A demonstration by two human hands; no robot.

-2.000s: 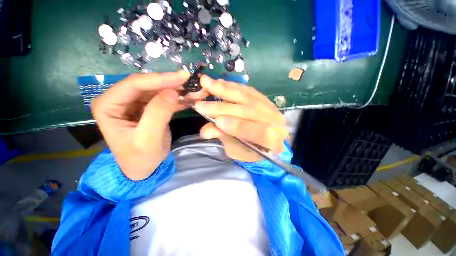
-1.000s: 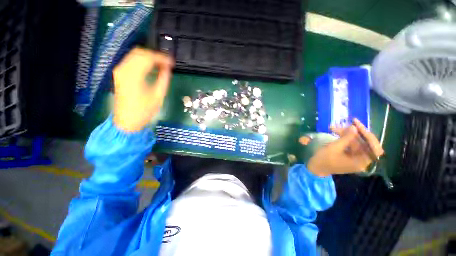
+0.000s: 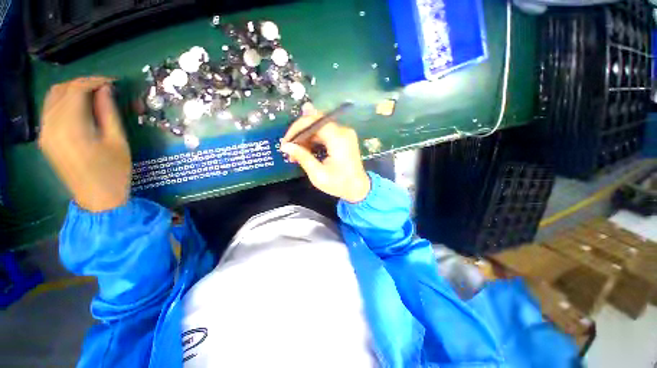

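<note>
My right hand (image 3: pixel 328 159) holds dark tweezers (image 3: pixel 317 123) at the right end of a blue sheet (image 3: pixel 202 162) with rows of tiny white-outlined squares. The tweezers' tip is low and left, over the sheet. A small black piece (image 3: pixel 319 152) shows within the curled fingers. My left hand (image 3: pixel 85 144) is raised and blurred at the left, thumb and fingers curved. A dark spot shows by its fingertips; whether it holds something is unclear. A heap of dark and silver components (image 3: pixel 223 83) with white round discs lies behind the sheet on the green mat.
A blue bin (image 3: pixel 439 39) with whitish pieces stands at the back right. A tan square (image 3: pixel 385 107) lies before it. A black tray (image 3: pixel 108 23) is at the back left. Black crates (image 3: pixel 511 201) and cardboard boxes (image 3: pixel 605 266) are at the right. A blue-clothed shape shows lower right.
My hands, first together over the sheet, parted. My right hand went to the blue bin and came back to the sheet. My left hand stays apart at the left. The view shifted.
</note>
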